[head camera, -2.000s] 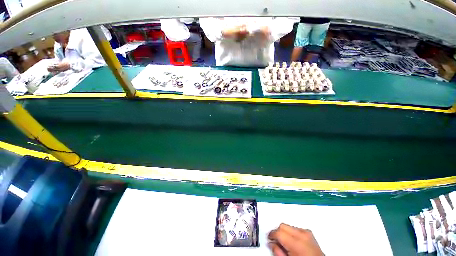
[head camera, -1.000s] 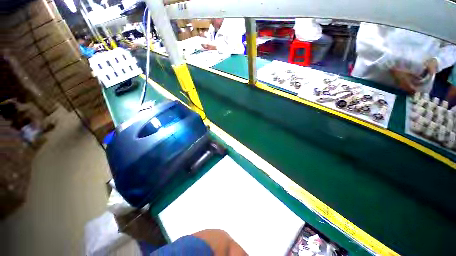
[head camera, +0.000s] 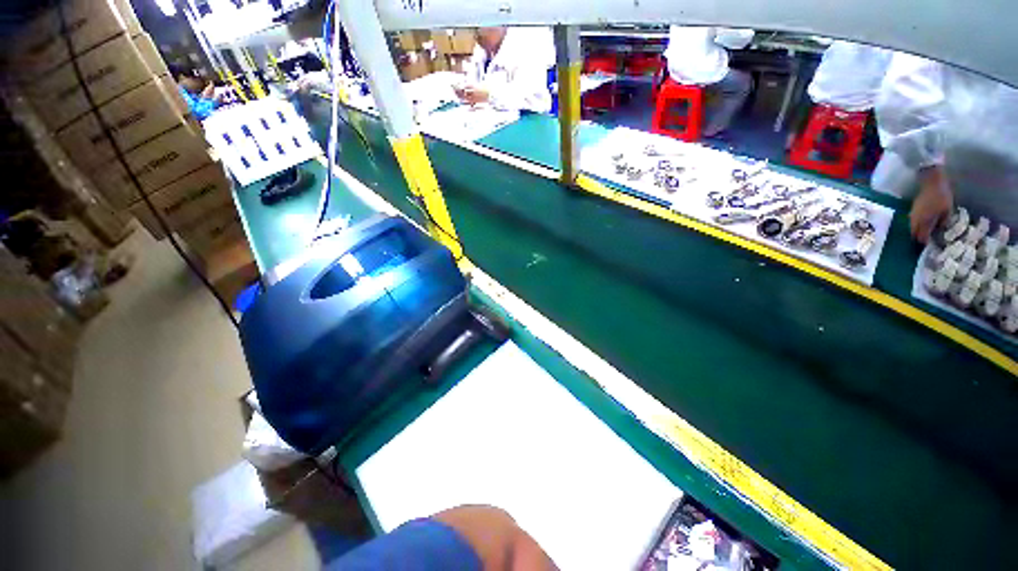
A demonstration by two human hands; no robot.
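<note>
A white work mat lies on the green bench in front of me. A small black tray with jumbled white and silver bits stands at its right corner, cut off by the bottom edge. My blue sleeve and part of my bare arm, apparently the left, cross the mat's lower edge. The hand of that arm is out of the picture. My right hand is also out of the picture. A bulky dark-blue domed machine, possibly a label printer, stands at the mat's left end.
A green conveyor belt runs between yellow-edged rails, with a post beyond the machine. Watches lie on white sheets across the belt. A white slotted rack, stacked cartons and a white pack are at the left.
My view has turned left from the mat and tray towards the machine and cartons. My hand that was beside the tray has left the picture. A person's hand across the belt has reached the upright watches.
</note>
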